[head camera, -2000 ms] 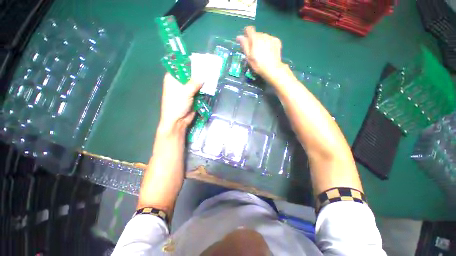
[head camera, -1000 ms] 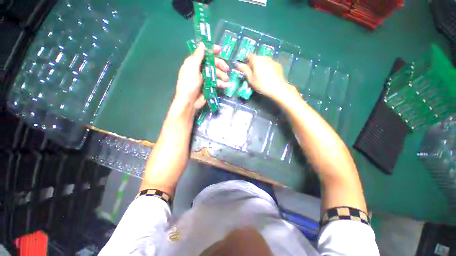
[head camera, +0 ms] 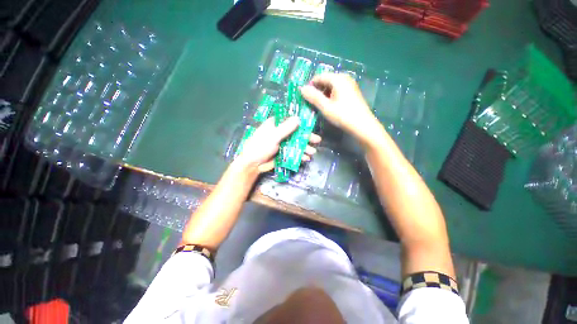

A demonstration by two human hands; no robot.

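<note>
My left hand (head camera: 271, 144) holds several green circuit boards (head camera: 292, 152), fanned out, over the front left of a clear blister tray (head camera: 411, 104). My right hand (head camera: 335, 98) is at the upper end of these boards, thumb and fingers close together; whether it grips a board cannot be told. Other circuit boards (head camera: 279, 68) lie in pockets at the tray's back row and left side. The held boards and both hands hide the tray's middle pockets.
Empty clear trays (head camera: 104, 95) are at left. A black phone-like slab (head camera: 241, 18) and papers (head camera: 304, 9) lie at the back, red-orange bundles (head camera: 433, 14) at back right. A ribbed black pad (head camera: 474, 161), green panels (head camera: 522, 111) and filled trays (head camera: 557, 180) stand at right.
My left hand has lowered and moved right, bringing the fanned boards over the tray. My right hand has come to their upper end. Boards now show in the tray's left pockets.
</note>
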